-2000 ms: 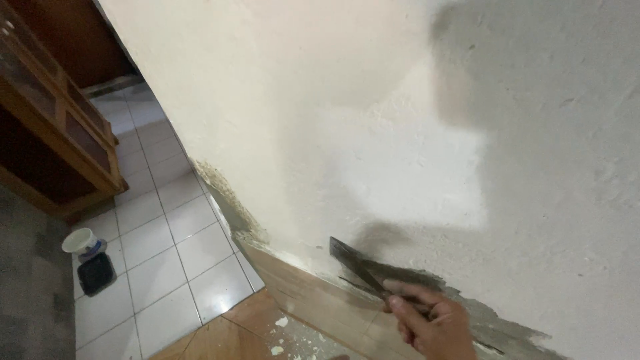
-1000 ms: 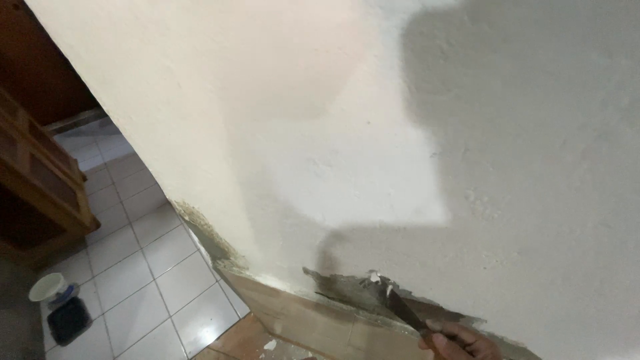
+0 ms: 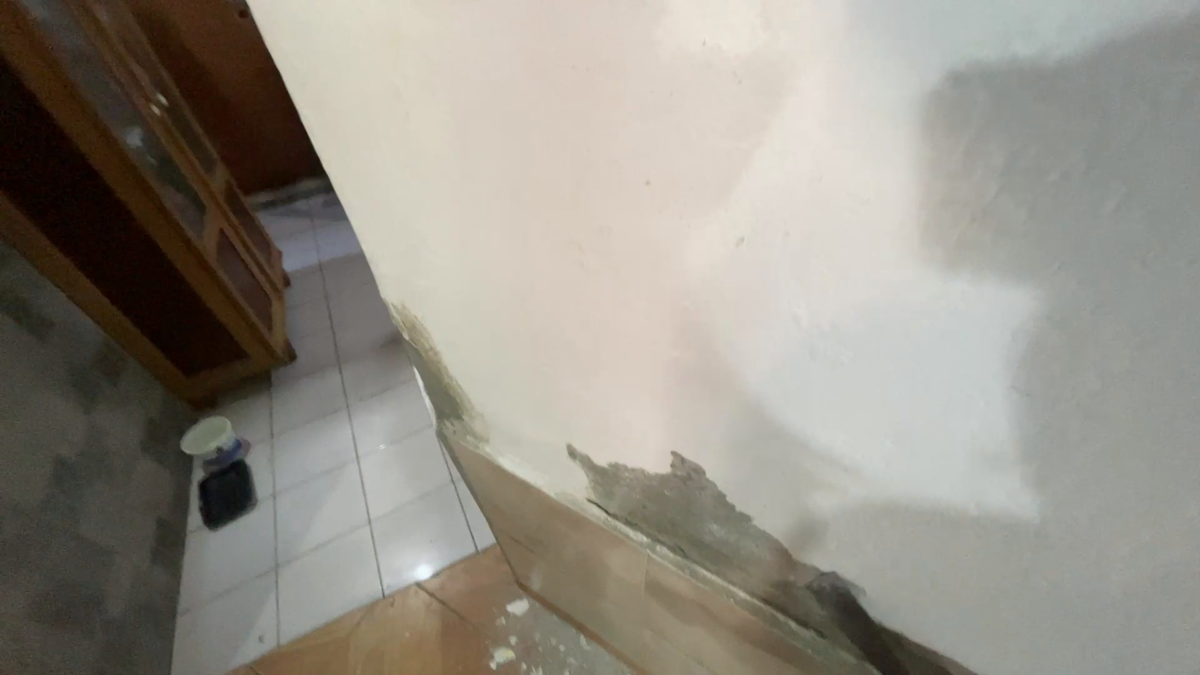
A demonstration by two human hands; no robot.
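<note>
The blade of a scraper (image 3: 848, 614) lies against the bare grey patch (image 3: 666, 506) low on the painted wall (image 3: 562, 234), near the bottom edge of the view. It is dark and somewhat blurred. Its handle and the hand on it are below the frame. The patch has a ragged paint edge and runs down to the right, just above the tile skirting (image 3: 581, 553). A second rough bare spot (image 3: 436, 370) shows at the wall's corner. My left hand is not in view either.
Pale flakes (image 3: 516, 607) lie on the brown floor tiles (image 3: 375, 628) under the wall. White floor tiles (image 3: 319, 516) stretch beyond the corner. A white tub (image 3: 208, 437) and a black tray (image 3: 227, 494) stand there, near a wooden cabinet with glass panes (image 3: 253, 361).
My right hand, seen before on the scraper, has gone out of the frame at the bottom. More bare grey wall shows at the patch's upper left part, with the paint edge higher.
</note>
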